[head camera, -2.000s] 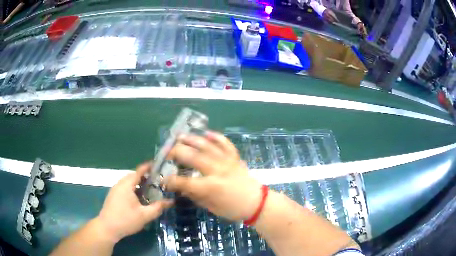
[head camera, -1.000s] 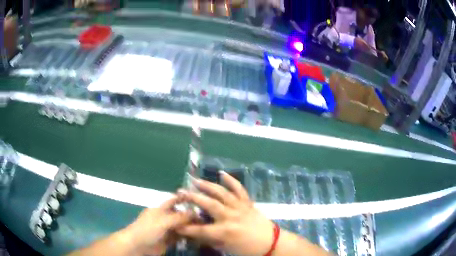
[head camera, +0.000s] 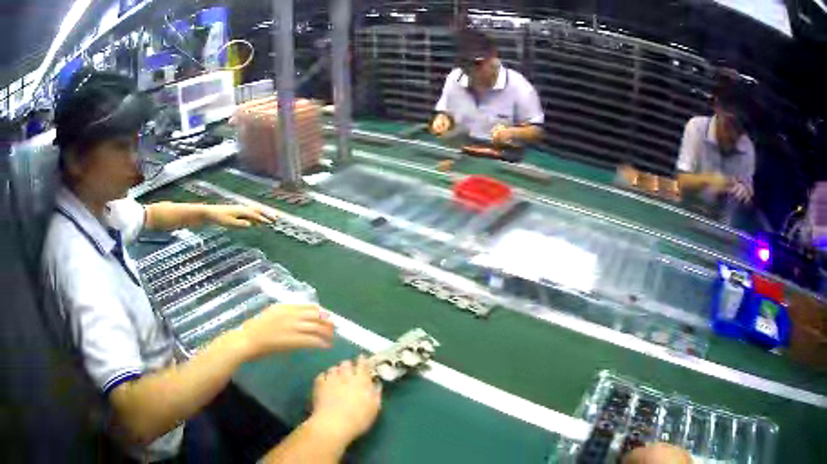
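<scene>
My left hand (head camera: 347, 399) has its fingers on the near end of a grey metal carrier strip (head camera: 405, 354) with a row of rounded seats. The strip lies tilted across the white belt line. My right hand (head camera: 657, 454) is at the bottom edge, mostly cut off, over a clear blister tray (head camera: 721, 433). Dark components (head camera: 609, 424) fill the tray's left columns; the columns at right look glassy. What my right hand holds cannot be seen.
A seated worker (head camera: 100, 299) is close at left, one hand (head camera: 286, 328) near my left hand. Another strip (head camera: 446, 294) lies across the belt. Beyond are clear trays (head camera: 626, 263), a red bin (head camera: 481, 192), blue bins (head camera: 736, 306) and two more people.
The view has swung left, bringing the neighbouring worker into sight. My hands have parted: the left reaches to a strip, the right is by the tray. The strip between my hands is out of sight.
</scene>
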